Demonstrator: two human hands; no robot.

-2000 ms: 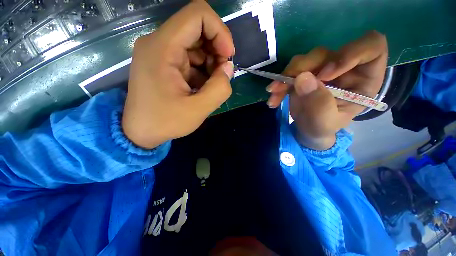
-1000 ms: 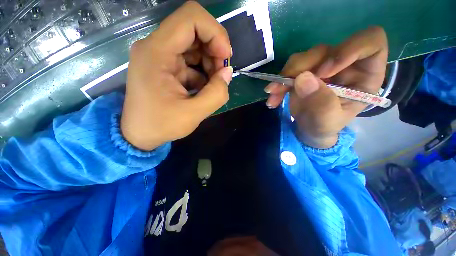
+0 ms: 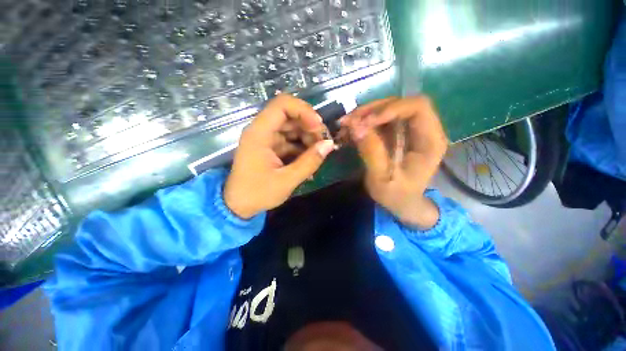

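My left hand [image 3: 271,161] pinches a small component [image 3: 334,142] between thumb and forefinger; it is blurred and mostly hidden by the fingertips. My right hand [image 3: 405,154] has its thumb and forefinger close to the component; whether they touch it cannot be told. The tweezers [image 3: 399,147], blurred, lie across my right fingers, turned away from the component. The dark adhesive sheet [image 3: 332,112] with a white border lies on the green bench behind both hands, largely hidden by them.
A large clear blister tray [image 3: 199,65] with rows of small shiny parts lies beyond my hands. Another clear tray [image 3: 31,212] is at the far left. The green bench [image 3: 480,75] extends right. A spoked wheel [image 3: 494,164] stands beside the bench edge.
The view has shifted, showing more of the blister tray and the wheel. My right fingertips have moved up to the component, and the tweezers have swung from pointing at it to upright in the hand.
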